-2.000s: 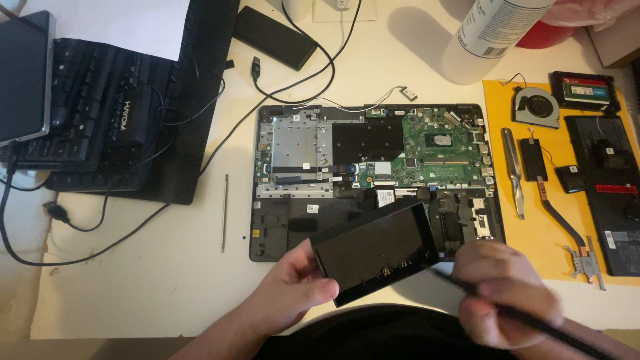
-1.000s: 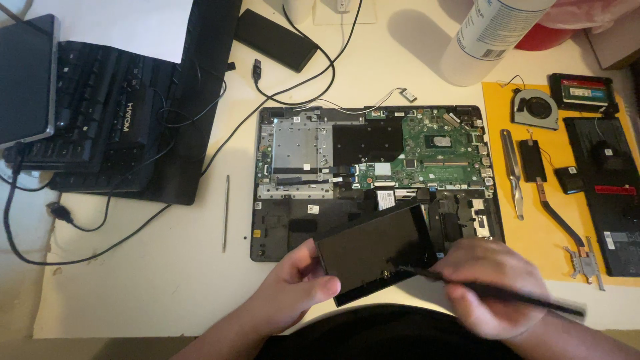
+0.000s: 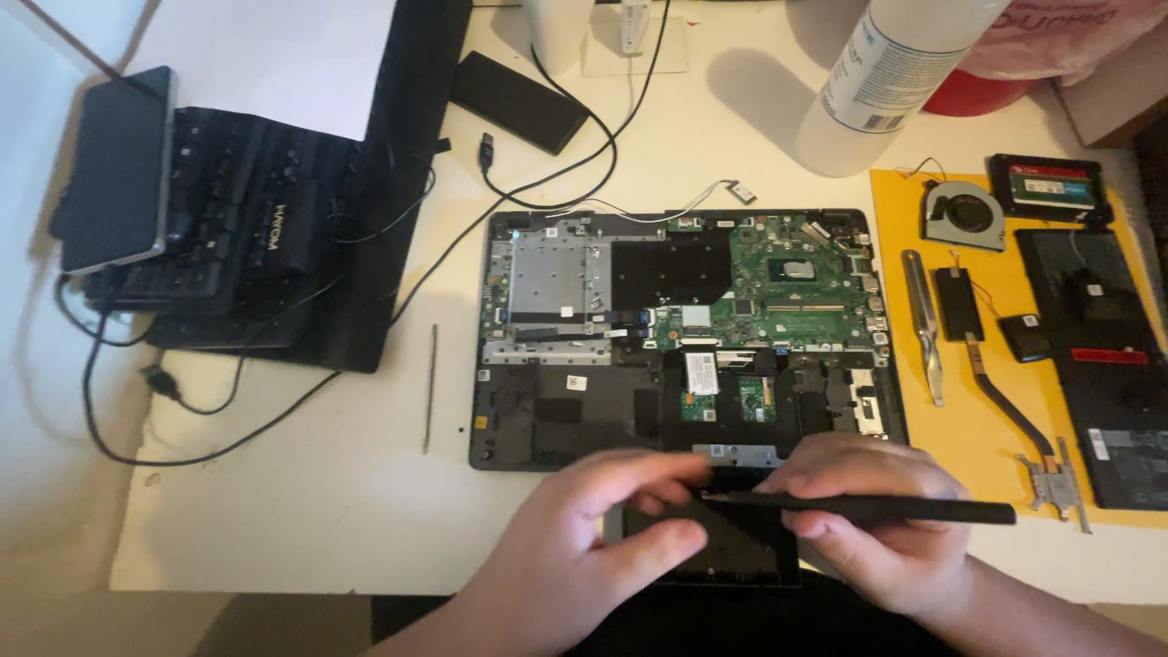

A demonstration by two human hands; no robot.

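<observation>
My right hand [image 3: 876, 520] holds a black pen-shaped screwdriver [image 3: 894, 508] nearly level, its thin tip pointing left toward the fingers of my left hand. My left hand [image 3: 620, 529] is curled with thumb and fingers apart near the tip; whether something small is between the fingers cannot be seen. Below both hands lies a dark rectangular tray with tiny bits on it [image 3: 730, 552], at the table's front edge. Just beyond the hands sits an opened laptop base [image 3: 593, 401], with its green motherboard [image 3: 803, 315] bare.
Right of the laptop, a yellow envelope [image 3: 985, 438] bears a fan [image 3: 963, 216], metal tweezers [image 3: 924, 328], a copper heat pipe [image 3: 1013, 401] and a battery [image 3: 1095, 365]. A thin metal rod [image 3: 430, 388] lies left. Behind stand a spray bottle [image 3: 876, 82], cables and stacked keyboards [image 3: 237, 210].
My left hand has let go of the dark tray's left edge and moved over it, beside the screwdriver tip. The tray now lies lower and straighter. The screwdriver has turned nearly level.
</observation>
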